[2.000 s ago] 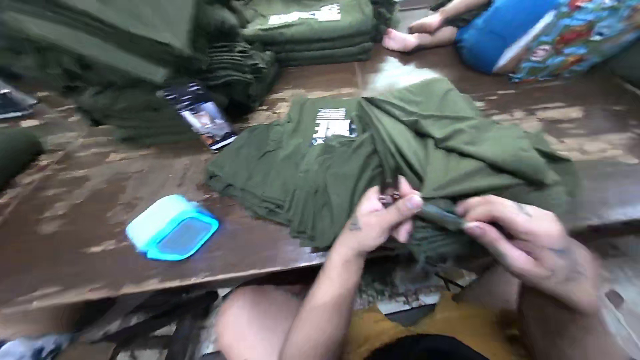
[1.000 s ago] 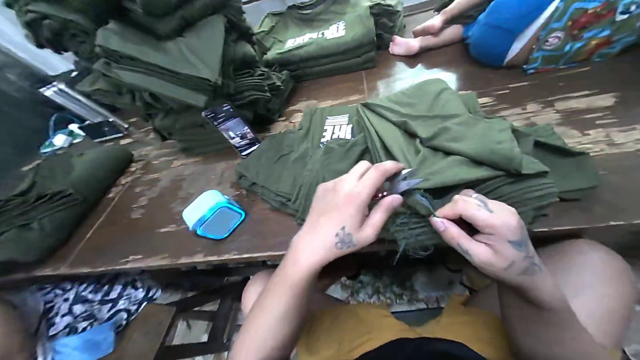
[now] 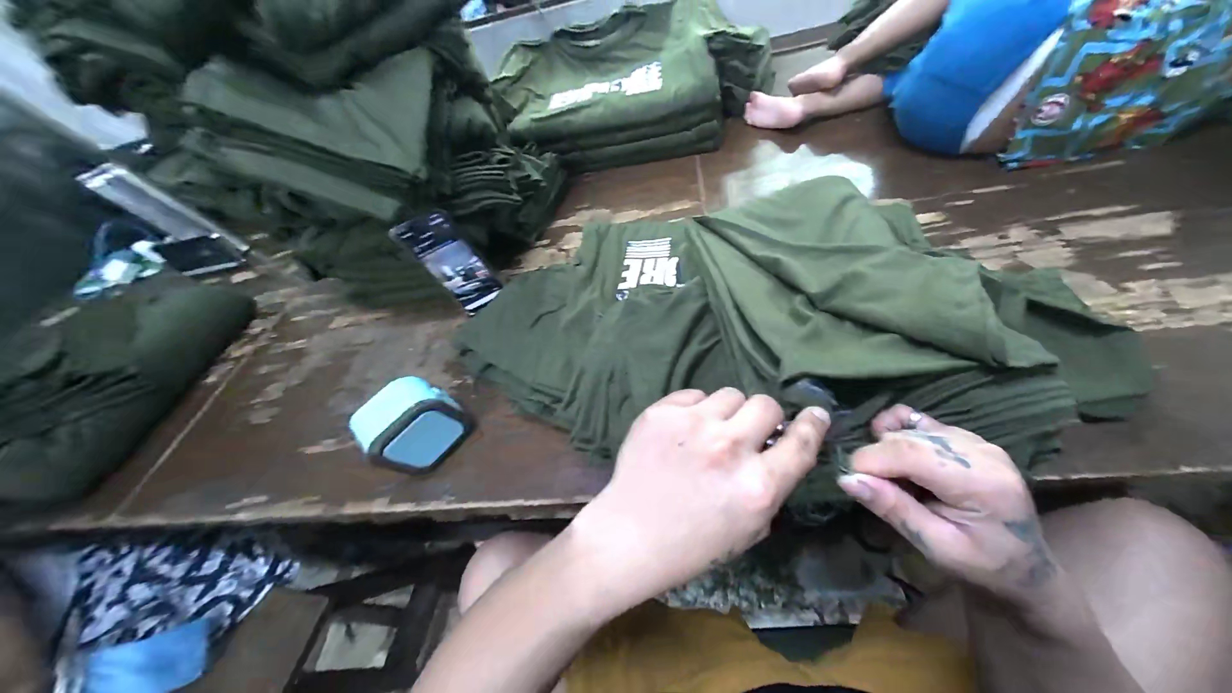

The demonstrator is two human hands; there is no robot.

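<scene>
A pile of dark green shirts (image 3: 616,356) with white print lies at the table's front edge, its top layer folded back. Over its front edge, my left hand (image 3: 712,472) is closed around a small metal cutting tool, apparently snips or scissors, mostly hidden by the fingers. Just to the right, my right hand (image 3: 948,491) pinches a bit of green fabric between thumb and forefinger. The fingertips of both hands are close together at the shirts' edge. The exact point where the tool meets the cloth cannot be seen.
On the worn wooden table (image 3: 318,385) stand a light blue boxy device (image 3: 409,423) and a propped phone (image 3: 448,262). Tall stacks of folded green garments (image 3: 308,125) rise behind, beside folded printed shirts (image 3: 616,96). Another person's bare foot (image 3: 775,111) rests at the back right.
The tool's pointed blades, visible above my left hand a second ago, are now largely hidden. My left hand has turned with its back up. The right hand still pinches at the shirts' edge.
</scene>
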